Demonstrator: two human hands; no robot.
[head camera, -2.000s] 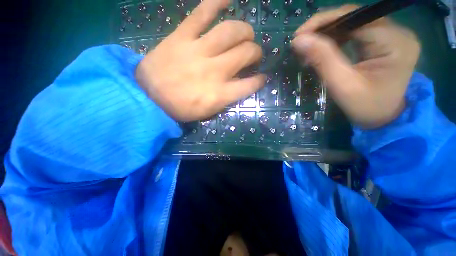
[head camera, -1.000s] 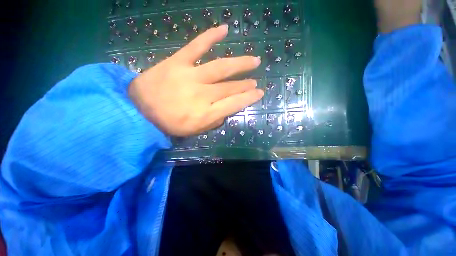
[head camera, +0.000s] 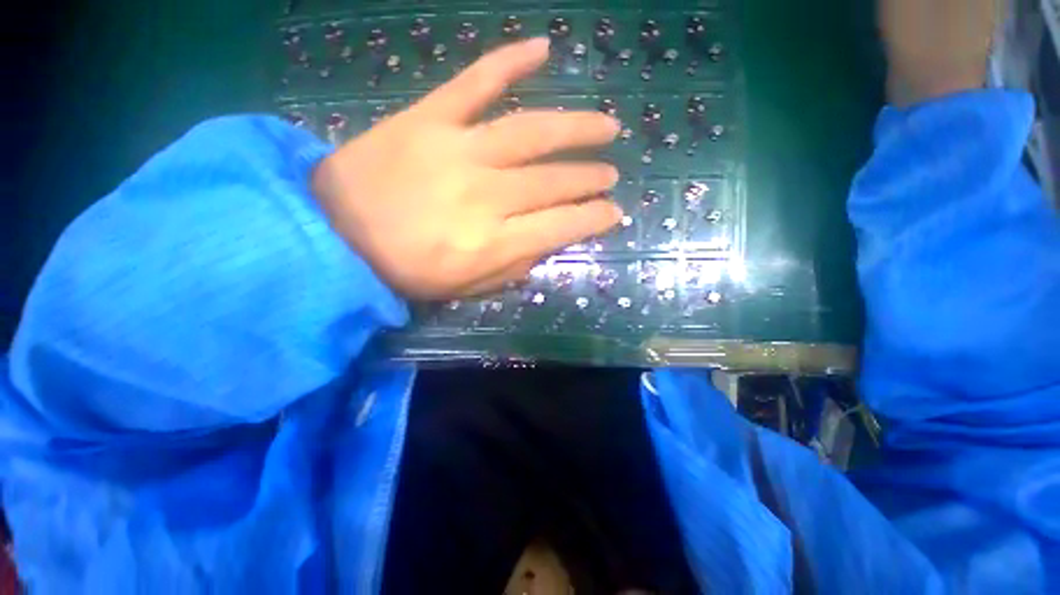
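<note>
A clear blister tray (head camera: pixel 744 140) lies on the green mat. Its shallow pockets hold rows of small dark parts (head camera: pixel 652 116) with tiny bright spots. My left hand (head camera: pixel 465 192) lies palm down over the left and middle of the tray, fingers spread and pointing right, with nothing seen in it; it hides several pockets. My right hand (head camera: pixel 939 47) is at the top right, right of the tray. Only the wrist and back part show; the fingers are cut off by the top edge, so what it holds is hidden.
The green mat (head camera: pixel 802 128) lies around the tray. A tan tape strip (head camera: pixel 767 353) runs along the front bench edge. Blurred small items (head camera: pixel 828 424) show below that edge at the right. A pale item (head camera: pixel 1025 70) is at the upper right. Glare covers the tray's lower right.
My right hand, which held the dark tweezers over the tray two seconds ago, has moved up and right, partly out of view. My left hand's fingers have spread out over the tray.
</note>
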